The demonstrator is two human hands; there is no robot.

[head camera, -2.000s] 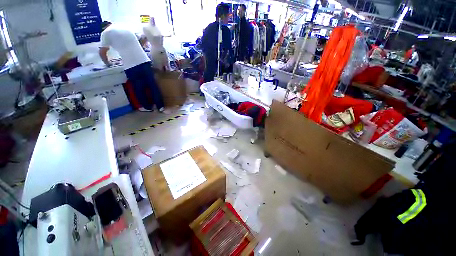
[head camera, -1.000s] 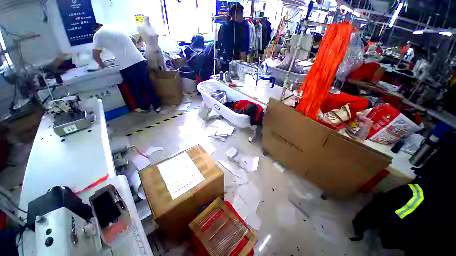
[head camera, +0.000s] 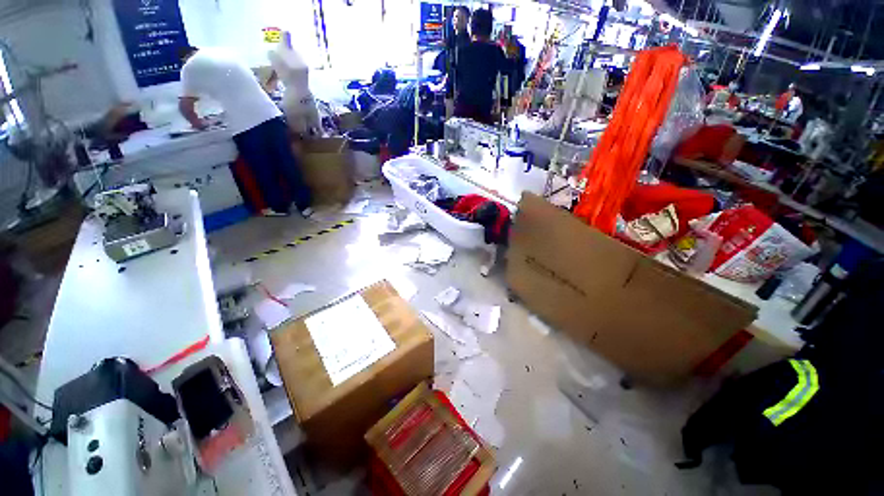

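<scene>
Neither of my hands is in view. Nearest in front of me, a brown cardboard box (head camera: 407, 347) stands on the floor with a white paper sheet (head camera: 350, 336) on top. Against it leans a wooden frame (head camera: 431, 449) with red material around it. At the lower left, a white sewing machine head (head camera: 116, 448) sits on a white table (head camera: 116, 300), beside a tray (head camera: 211, 412) holding a dark object.
A large cardboard sheet (head camera: 611, 291) stands at the right, with orange-red strips (head camera: 635, 136) hanging behind. A white tub (head camera: 436, 208) holds red and dark cloth. A dark garment with a reflective stripe (head camera: 793, 392) is at the lower right. A person in white (head camera: 233, 92) bends over a far table.
The view has turned slightly left since the earliest frame. At the back, the people in dark clothes have changed position near the clothes rack. The near objects have not moved.
</scene>
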